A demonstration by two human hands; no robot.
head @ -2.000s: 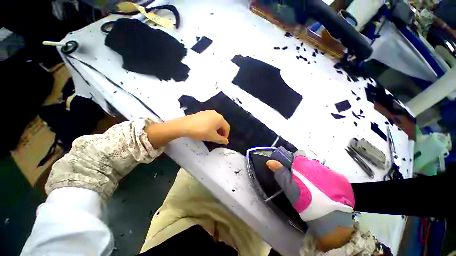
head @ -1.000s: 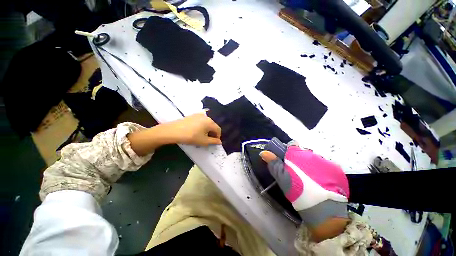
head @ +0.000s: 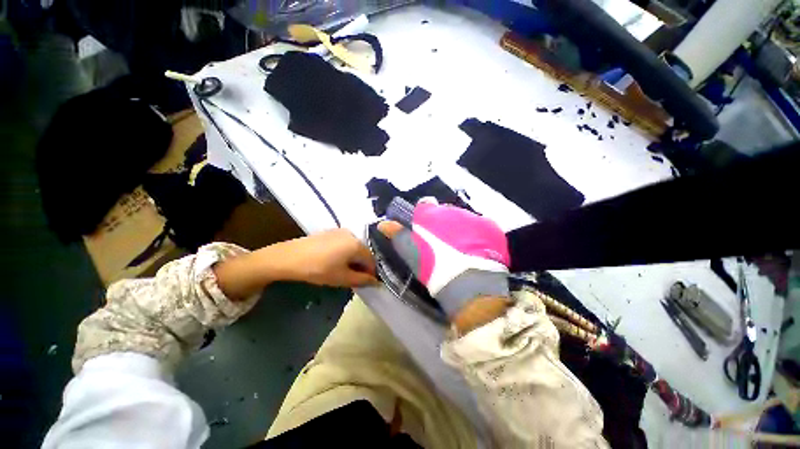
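My right hand [head: 465,250], in a pink, white and grey glove, grips the dark steam iron [head: 395,270] at the near table edge. The iron and glove hide most of the black cut panel [head: 439,190] beneath; its notched far end shows. My bare left hand [head: 325,259] is at the table edge beside the iron's tip, fingers curled and pinched. Whether it holds the panel's edge or tape cannot be seen. A long thin black strip [head: 294,167] runs from a small dark reel [head: 208,87] along the table edge towards my left hand.
Another cut panel [head: 520,167] lies beyond the iron. A thick panel stack [head: 325,101] and a small black rectangle [head: 412,99] lie farther away. Thread snips [head: 684,328], a grey block [head: 702,311] and fabric shears [head: 746,351] lie right. A dark band crosses above the right side.
The iron and my right hand have moved left along the near edge, covering more of the panel. My left hand has shifted slightly down and left, beside the iron's tip. The view has shifted.
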